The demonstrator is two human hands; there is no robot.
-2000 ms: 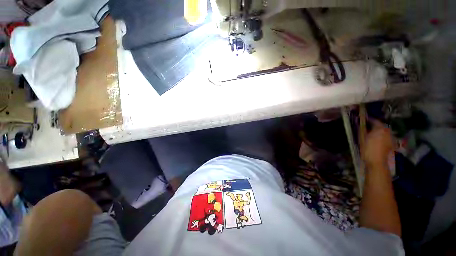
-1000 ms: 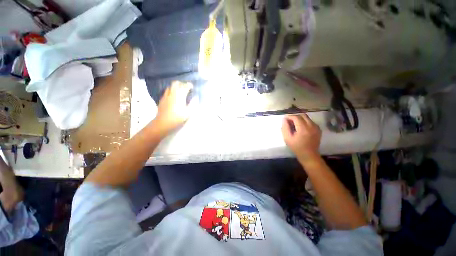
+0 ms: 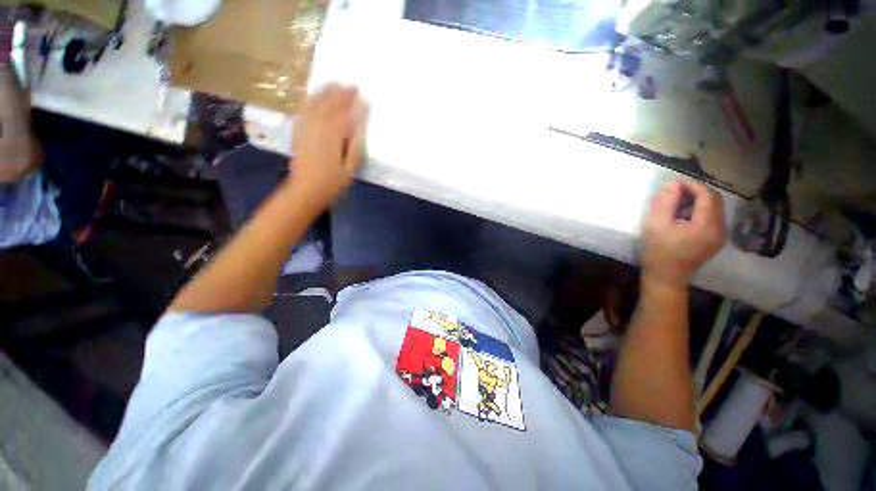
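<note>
A blue-grey fabric panel (image 3: 519, 21) lies at the top of the picture, left of the presser foot and needle area (image 3: 629, 62), and is cut off by the picture's edge. My left hand (image 3: 329, 139) rests on the white table's front edge, left of the panel and not touching it. It is blurred, with thumb and fingers slightly apart and nothing seen in it. My right hand (image 3: 684, 225) is curled into a loose fist on the front edge, right of the needle; no object shows in it.
The sewing machine head (image 3: 768, 38) is at the upper right. Dark scissors (image 3: 766, 230) and a pink-red tool (image 3: 736, 113) lie beside my right hand. Brown cardboard (image 3: 245, 58) is at the upper left. A white thread cone (image 3: 738, 417) is below the table. Another person's arm (image 3: 14, 125) shows at the left edge.
The view has tilted down and turned. My left hand has left the panel and moved left to the table edge. My right hand stays curled near the scissors. The panel now shows only at the top.
</note>
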